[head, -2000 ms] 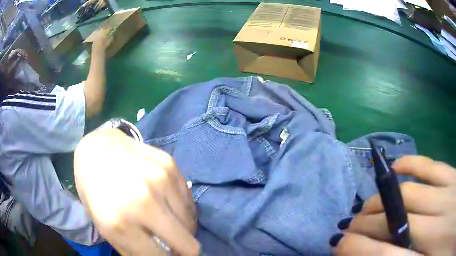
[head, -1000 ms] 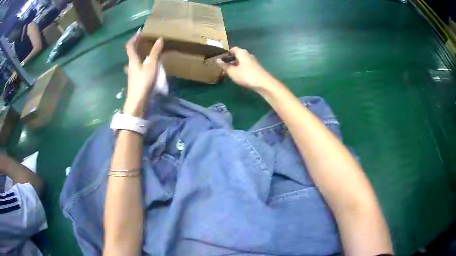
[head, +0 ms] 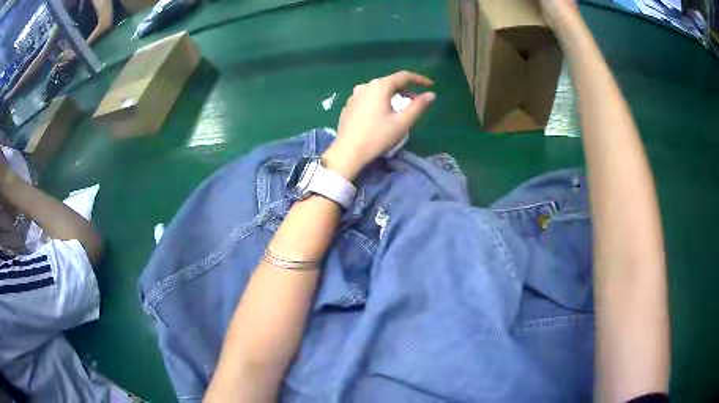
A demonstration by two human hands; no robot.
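Observation:
A brown carton (head: 520,75) stands at the top right on the green table, cut off by the top edge, with one folded end facing me. My right hand (head: 558,8) is at its upper right side, mostly cut off; its fingers and any pen are hidden. My left hand (head: 382,114) is left of the carton, not touching it, thumb and forefinger spread. A crumpled white wad (head: 400,102) shows between these fingers, held in the hand. Both forearms are above a blue denim jacket (head: 441,283) heaped in front of me.
Two more cartons lie at the left, a larger one (head: 150,86) and a smaller one (head: 54,130). A person in a white shirt with dark stripes (head: 47,291) is at the left edge. Papers (head: 666,16) lie at the top right. White scraps (head: 329,101) are on the table (head: 260,71).
The carton has moved right in view and turned, its folded end now towards me. My left hand has come off it. My right hand has moved up and right with the carton.

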